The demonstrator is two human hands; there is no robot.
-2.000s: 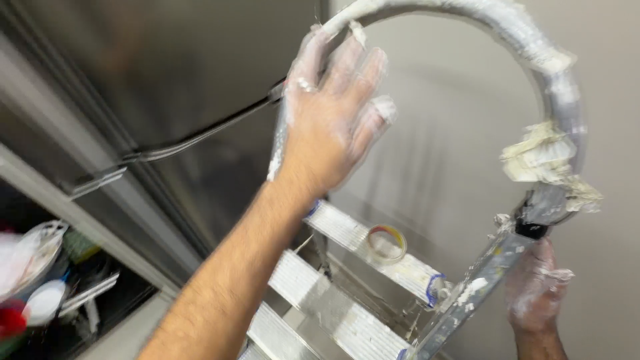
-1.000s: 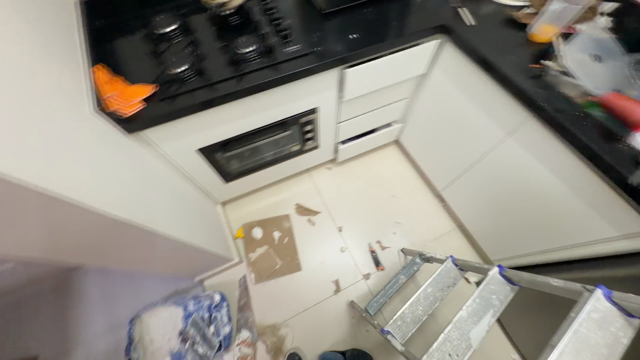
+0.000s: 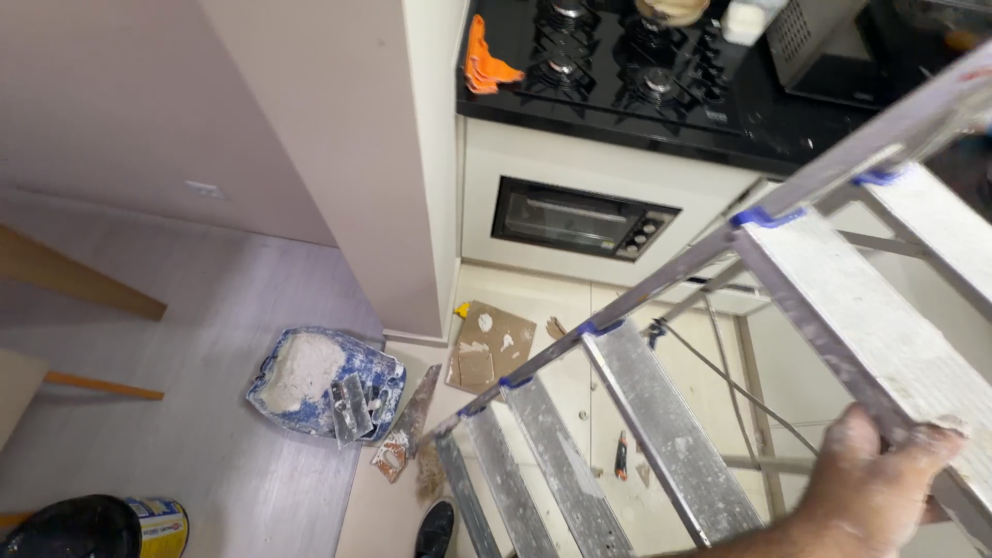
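My left hand point(image 3: 876, 473), coated in pale dust, grips the front edge of an aluminium ladder step point(image 3: 868, 325) at the lower right. Its thumb lies over the step's edge, and some of its fingers are hidden. The ladder point(image 3: 674, 263) runs diagonally across the view, with blue plastic pieces at the step ends and white smears on the treads. My right hand is out of view.
A blue tub point(image 3: 380, 368) of pale compound holds a trowel point(image 3: 351, 411). Nearby lie a handsaw point(image 3: 418, 403), stained cardboard point(image 3: 504, 333) and a utility knife point(image 3: 621, 456). A shoe point(image 3: 435, 529) shows below. The hob point(image 3: 612, 54) and a wall column point(image 3: 349, 155) stand beyond.
My left hand has left the curved, compound-smeared piece seen two seconds ago and now holds a ladder step. My right hand has gone out of view. The view has swung down towards the floor.
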